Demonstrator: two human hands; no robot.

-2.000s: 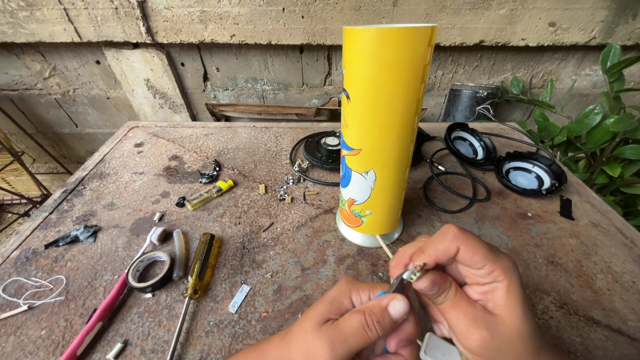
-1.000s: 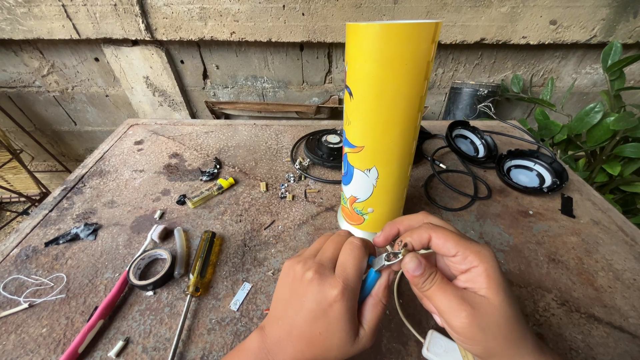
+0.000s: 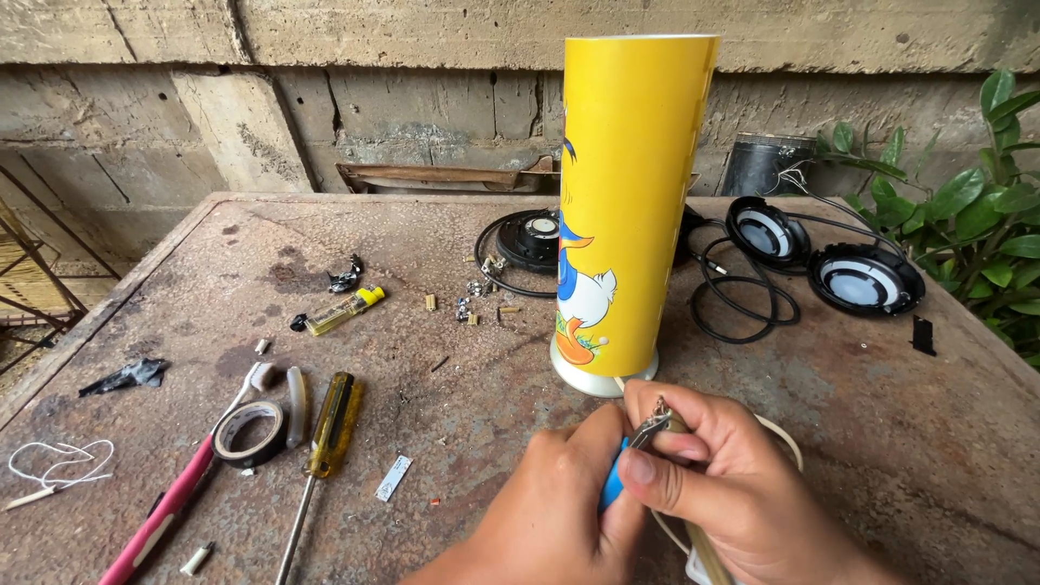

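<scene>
Low at the right of centre, my left hand (image 3: 561, 496) is closed around a small blue-handled tool (image 3: 613, 479), whose metal jaws (image 3: 650, 426) point up and right. Those jaws touch a small metal piece at the tip of a pale object in the fingers of my right hand (image 3: 731, 471); its exact kind is hard to tell. A pale cable (image 3: 784, 439) loops behind the right hand, and a white plastic piece (image 3: 699, 569) shows below it. Just beyond both hands stands a yellow cylindrical lamp (image 3: 638, 203) with a cartoon duck and a white base (image 3: 597, 380).
At left lie a screwdriver (image 3: 333, 422), black tape roll (image 3: 248, 435), pink toothbrush (image 3: 175, 496) and yellow lighter (image 3: 345, 311). Small metal parts (image 3: 471, 301) are scattered mid-table. Black headphone cups (image 3: 865, 279) and a coiled black cable (image 3: 747, 325) lie at right.
Both hands have stayed together while the angle of the blue-handled tool has shifted; its jaws now point more upward than one second ago.
</scene>
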